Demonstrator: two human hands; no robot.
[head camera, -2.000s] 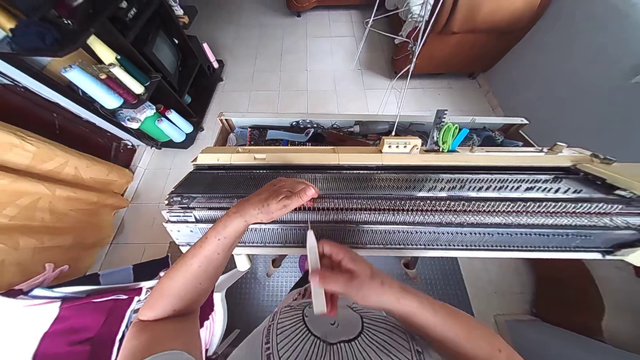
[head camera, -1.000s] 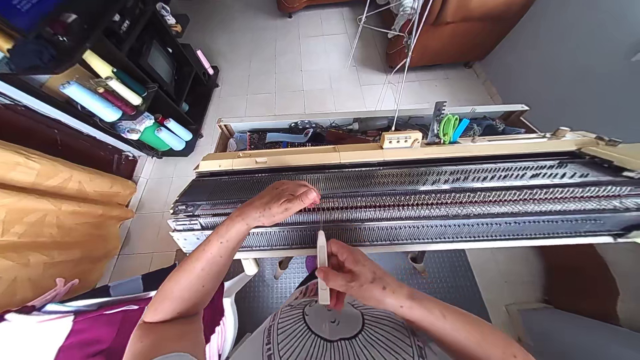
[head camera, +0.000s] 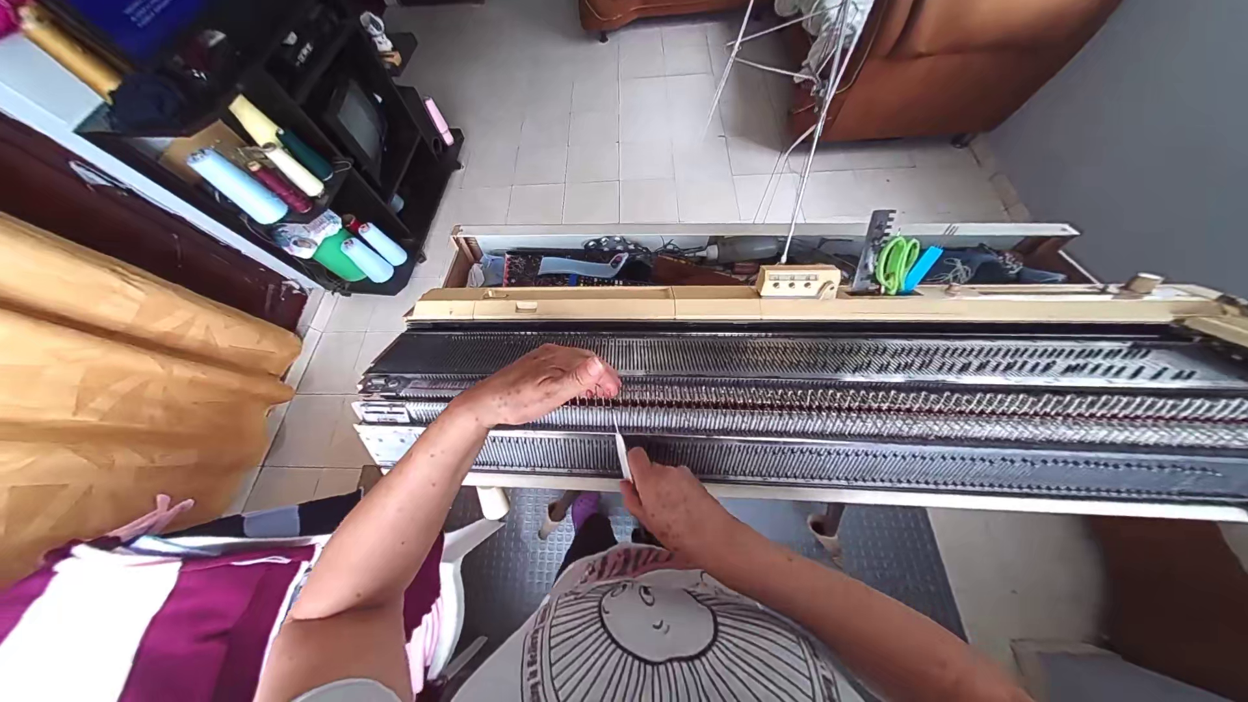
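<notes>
A double-bed knitting machine (head camera: 877, 463) spans the view, with dark red yarn (head camera: 741, 402) along the gap between its rows of needles. My left hand (head camera: 546, 383) rests over this gap, its fingertips bent down at the needles; whether they pinch yarn there is hidden. My right hand (head camera: 673, 502) is just in front of the near bed and grips a white-handled tool (head camera: 624, 455), whose thin metal tip points up to the needles below my left fingertips. The exact shape of the tip is too small to tell.
Behind the machine lies an open tray (head camera: 624, 231) of tools, with green-handled scissors (head camera: 895, 263) standing at its right. A yarn tension mast (head camera: 801, 185) rises from the cream rail. Yarn cones (head camera: 237, 185) fill a black shelf at left. Striped fabric (head camera: 185, 614) lies near my left elbow.
My right hand has moved up to the near bed with the white-handled tool, now mostly covered by the fingers. My left hand stays at the needles.
</notes>
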